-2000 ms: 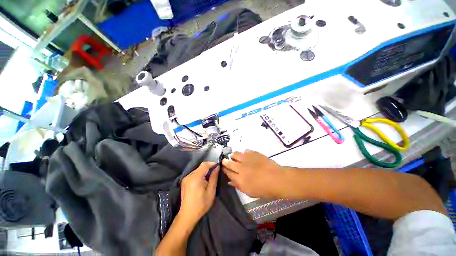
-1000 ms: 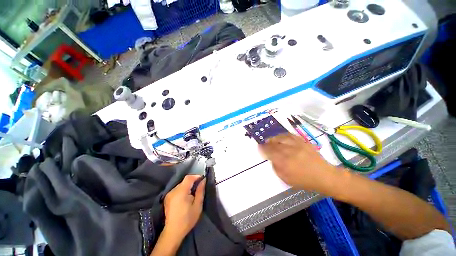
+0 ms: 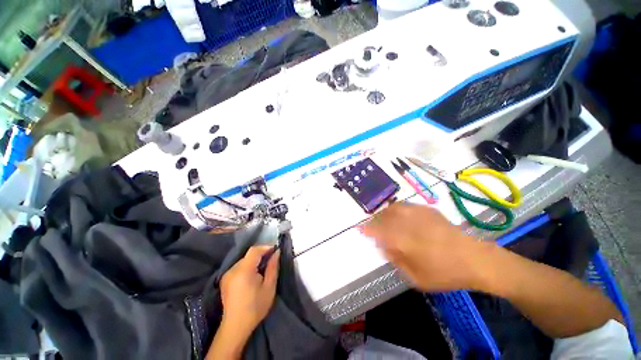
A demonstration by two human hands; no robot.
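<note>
The dark grey garment (image 3: 112, 281) lies heaped left of and under the needle area (image 3: 266, 211) of the white sewing machine (image 3: 232, 140). My left hand (image 3: 247, 285) grips the garment's dark edge between thumb and fingers, just in front of the presser foot. My right hand (image 3: 415, 242) is blurred, off the garment, just in front of the smartphone (image 3: 365, 184); its fingers point left and nothing shows in it. The phone's screen is lit with a dark display and round icons.
Pink and blue snips (image 3: 416, 181) lie right of the phone, then shears (image 3: 485, 199) with yellow and green handles. A black round object (image 3: 495, 155) and a pale stick (image 3: 557, 163) lie behind them. A blue crate (image 3: 467, 327) stands below the table edge. A red stool (image 3: 81, 90) is far left.
My right hand left the garment, reached the phone and then drew back a little toward the table edge. The phone's screen changed from light to dark with icons. My left hand kept its hold.
</note>
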